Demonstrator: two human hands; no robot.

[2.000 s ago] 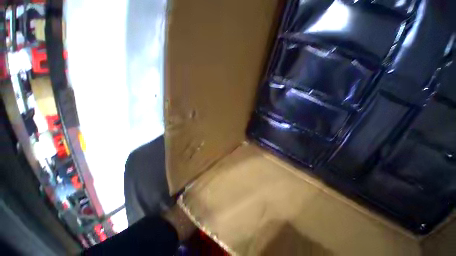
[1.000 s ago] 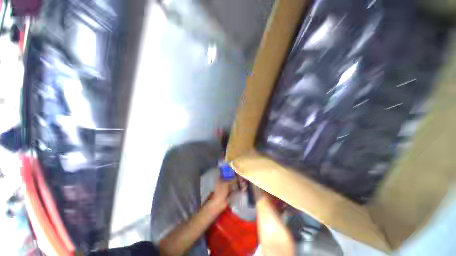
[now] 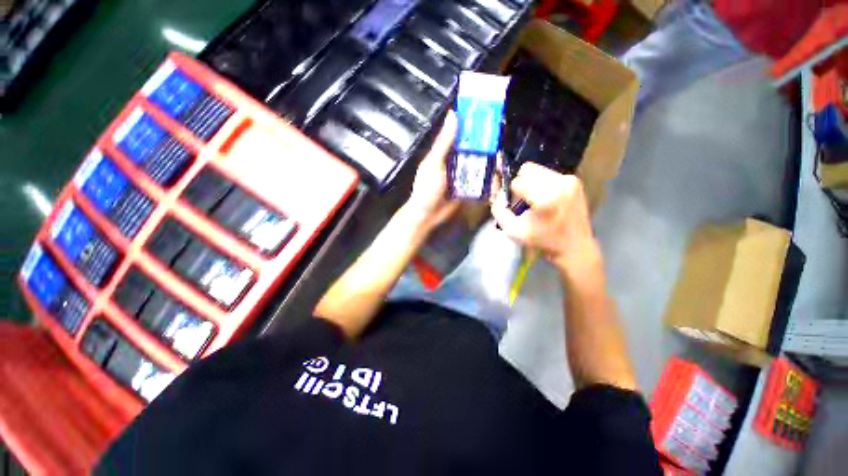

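Observation:
My left hand (image 3: 432, 177) holds a keypad phone (image 3: 479, 130) upright, its blue screen film with a white top strip showing. My right hand (image 3: 549, 209) is curled close beside the phone's right side, around a dark thin piece (image 3: 514, 197) mostly hidden by the fingers. A red tray (image 3: 139, 244) lies at the left. One row holds several phones with blue fronts; the other holds several dark open-backed phones with white labels and one bare slot at the top. A black blister tray (image 3: 358, 125) lies beyond it, with a blue-looking cover (image 3: 381, 20) near its far end.
An open cardboard box (image 3: 616, 112) with black trays inside stands just beyond my hands. Another carton (image 3: 721, 279) and small red trays (image 3: 683, 409) are at the right. A person's red sleeve (image 3: 767, 33) shows at the upper right. More red lies at the lower left.
The view has swung from close over the box to the red tray and both hands. The box now sits farther off, and the phone is raised in my left hand.

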